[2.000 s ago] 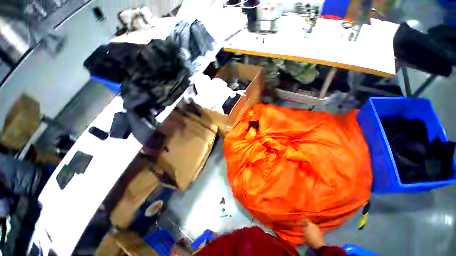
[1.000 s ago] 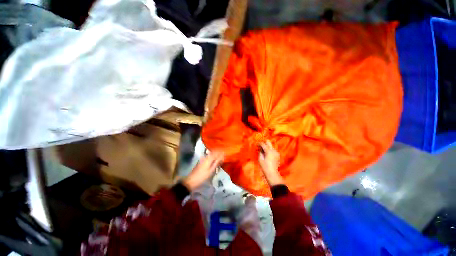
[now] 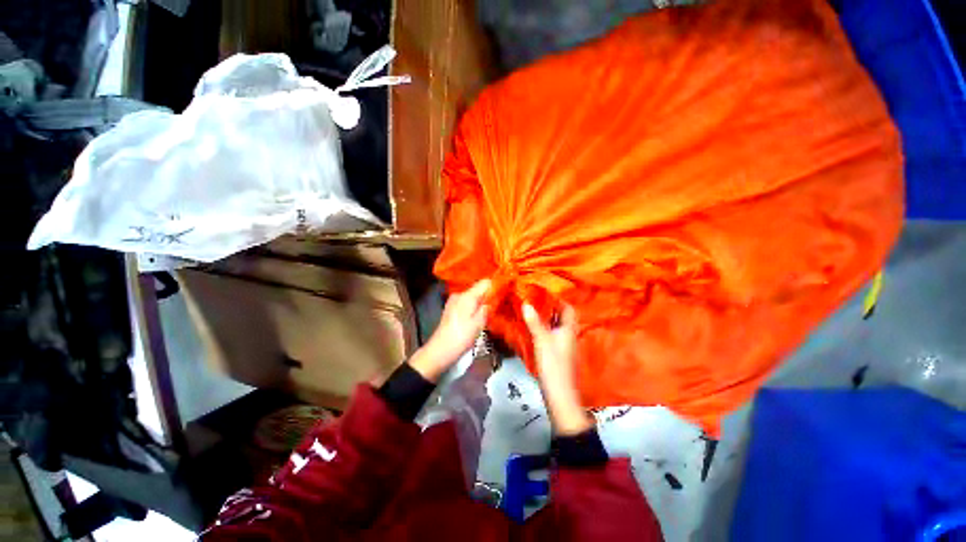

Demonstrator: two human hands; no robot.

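A large full orange bundle sack (image 3: 699, 180) lies on the floor in front of me. Its cloth gathers in tight folds at the mouth, near its left side. My left hand (image 3: 462, 320) grips the gathered cloth from the left. My right hand (image 3: 551, 333) is just right of it, with fingers at the loose orange cloth below the gather. Whether the right fingers are closed on the cloth is hard to tell. Whether a tie is around the gather cannot be seen.
A white woven sack (image 3: 212, 169) lies on a cardboard carton (image 3: 307, 307) at the left. A taller carton (image 3: 418, 127) stands against the orange sack's left side. Blue bins are at the upper right (image 3: 911, 95) and lower right (image 3: 847, 466).
Both hands have come together at the gathered mouth; the left hand has moved right onto it. The dark strip seen there before no longer shows. The white sack appears smaller and farther off.
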